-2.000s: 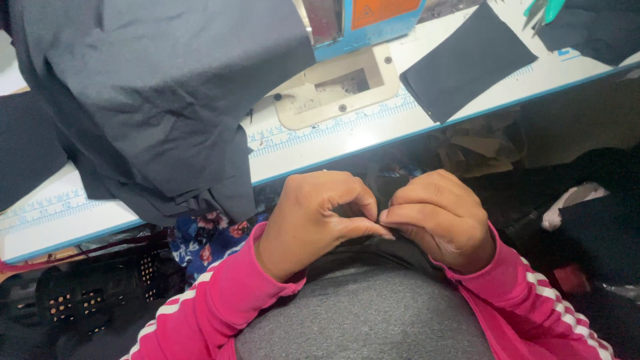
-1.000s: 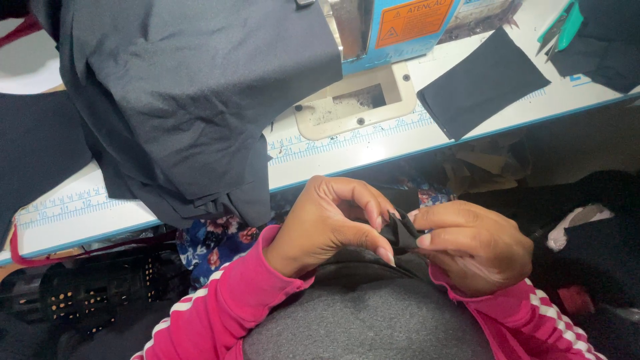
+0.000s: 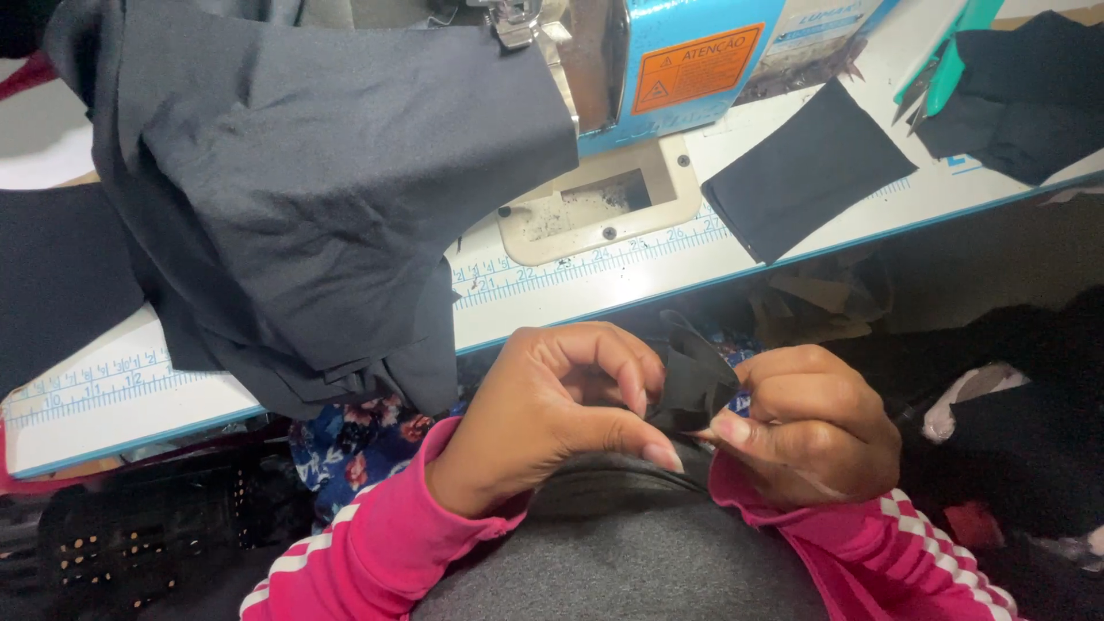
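A small piece of thin black fabric [image 3: 694,375] is between my two hands, above my lap and just off the table's front edge. My right hand [image 3: 815,423] pinches its lower right edge between thumb and curled fingers. My left hand [image 3: 573,397] is curved at its left side, with thumb and fingertips a little apart; whether these fingers touch the fabric is hard to tell. A large dark garment piece [image 3: 302,198] lies on the table to the left, its right end under the presser foot [image 3: 515,24] of the sewing machine [image 3: 690,65].
The white table edge [image 3: 552,323] carries a printed ruler. A cream machine plate [image 3: 608,233] with an opening holds lint. To the right lie a dark fabric rectangle [image 3: 806,177], green-handled snips [image 3: 946,73] and more dark fabric [image 3: 1026,103]. Floral fabric [image 3: 354,457] hangs below the table.
The small black fabric, hidden between my fingers two seconds ago, now stands up in view. My hands have moved slightly apart, and the left thumb and fingertips have parted. The view has shifted somewhat.
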